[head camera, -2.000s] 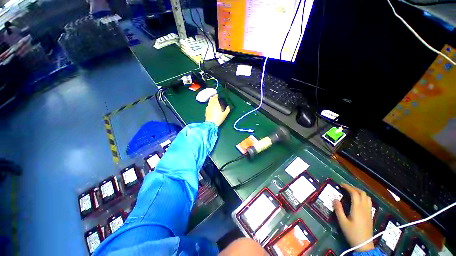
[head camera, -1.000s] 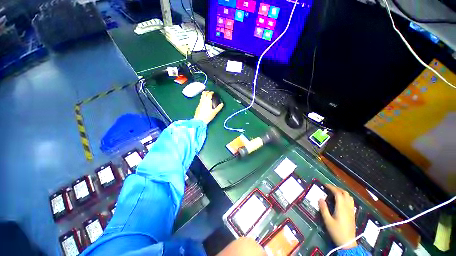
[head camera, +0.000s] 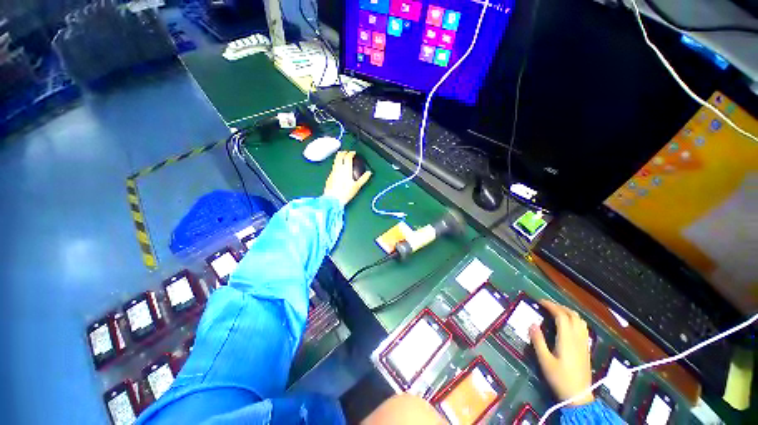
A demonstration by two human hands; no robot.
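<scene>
My left hand (head camera: 345,178) rests on a black mouse (head camera: 359,167) on the green bench mat. My right hand (head camera: 567,352) lies over the clear tray (head camera: 385,342), thumb bent beside a red-edged phone with a white label (head camera: 524,320). A dark area shows between thumb and fingers; I cannot tell whether they grip anything. Other red-edged phones lie in the pockets, one with an orange face (head camera: 468,398). A white slip (head camera: 474,275) lies in a pocket. The left monitor (head camera: 407,41) shows a blue screen with coloured tiles.
A scanner (head camera: 420,238) lies left of the tray. A white mouse (head camera: 322,148), keyboards (head camera: 432,149), a second black mouse (head camera: 487,195) and a green-screened device (head camera: 530,223) are on the bench. A white cable (head camera: 426,124) hangs across. More phones (head camera: 141,315) lie low at left.
The left monitor has gone from an orange and white desktop to a blue tile screen. The view has shifted slightly. Both hands stay in nearly the same places on the bench.
</scene>
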